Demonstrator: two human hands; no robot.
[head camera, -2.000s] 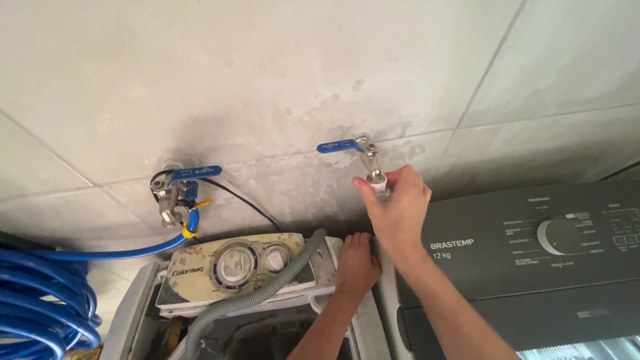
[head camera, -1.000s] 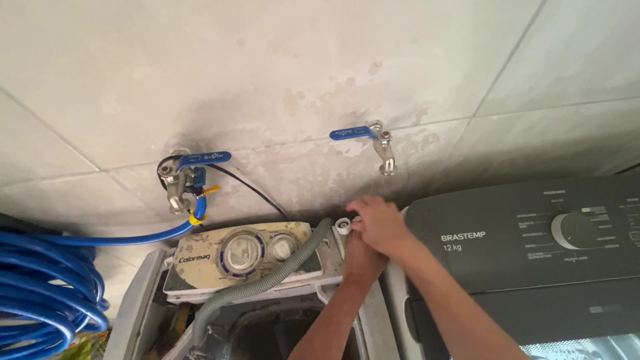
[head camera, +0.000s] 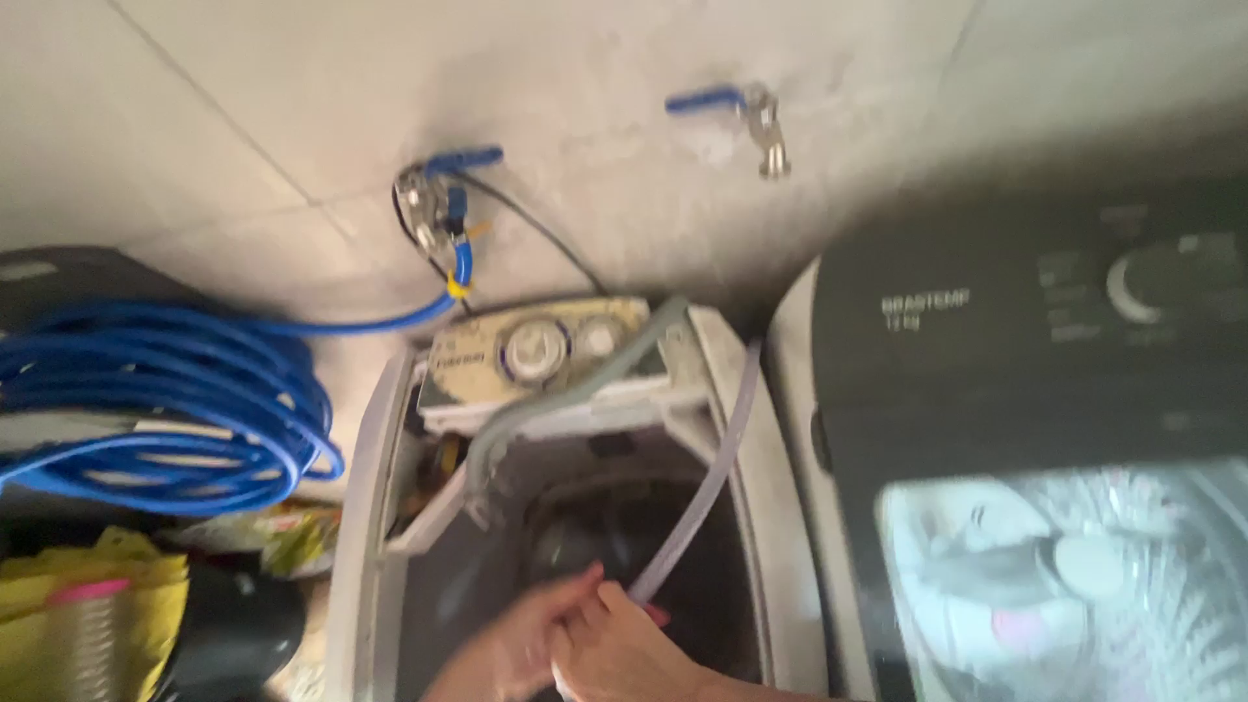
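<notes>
A pale, translucent hose (head camera: 704, 487) comes up from between the two machines and runs down over the open tub of the old Colormaq washing machine (head camera: 795, 546). My right hand (head camera: 624, 648) is closed around its lower end. Right beside it, my left hand (head camera: 522, 634) is blurred, its fingertips near the hose; whether it grips is unclear. The hose's end is hidden by my hands. Above, a metal tap with a blue lever (head camera: 765, 132) has nothing on its spout. A grey corrugated hose (head camera: 575, 390) crosses the control panel (head camera: 536, 356) into the tub.
A dark Brastemp washing machine (head camera: 975, 409) stands close on the right. Another blue-levered tap (head camera: 426, 210) at the left feeds a blue hose, coiled at the far left (head camera: 175, 400). Below the coil lie a yellow bag (head camera: 146, 595) and a black container (head camera: 239, 624).
Both hands have moved from the right tap and the gap between the machines down over the open tub. The pale hose now shows in my right hand.
</notes>
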